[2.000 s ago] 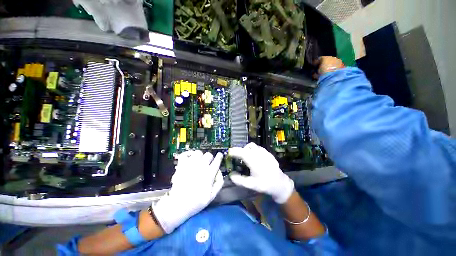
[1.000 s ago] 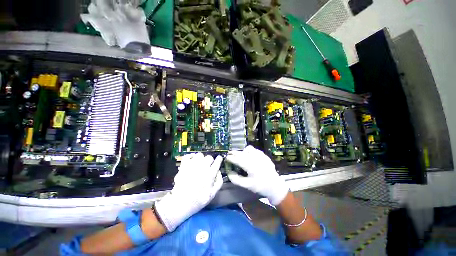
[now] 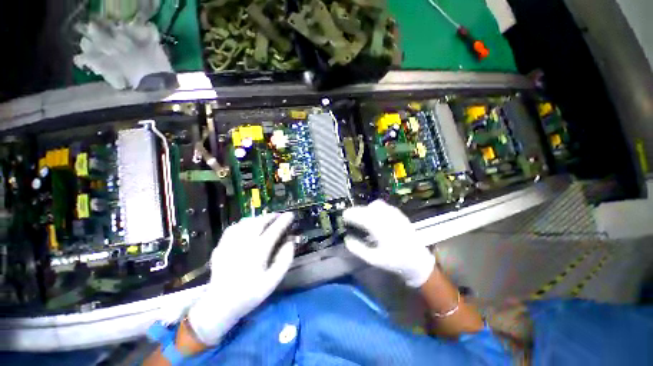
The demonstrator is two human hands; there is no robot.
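A green circuit board (image 3: 276, 168) with yellow blocks and a ribbed silver heat sink (image 3: 329, 156) lies in a black carrier in front of me. Olive-green clamp pieces (image 3: 326, 222) lie at its near edge, between my hands. My left hand (image 3: 252, 266), in a white glove, rests at the board's near left edge; its fingertips are partly hidden. My right hand (image 3: 390, 241), also white-gloved, is at the near right corner with thumb and fingers apart. I see nothing in it.
A larger board (image 3: 100, 200) lies left, and smaller boards (image 3: 419, 146) lie right, along the conveyor's metal rail (image 3: 494, 211). Behind are bins of olive pieces (image 3: 250, 39), spare gloves (image 3: 123, 53) and an orange-black screwdriver (image 3: 474, 47). A blue sleeve (image 3: 594, 332) shows lower right.
The other person's arm has left the bins at the right; a blue sleeve now shows lower right. My hands have moved apart, baring the olive pieces at the board's near edge. The view has shifted.
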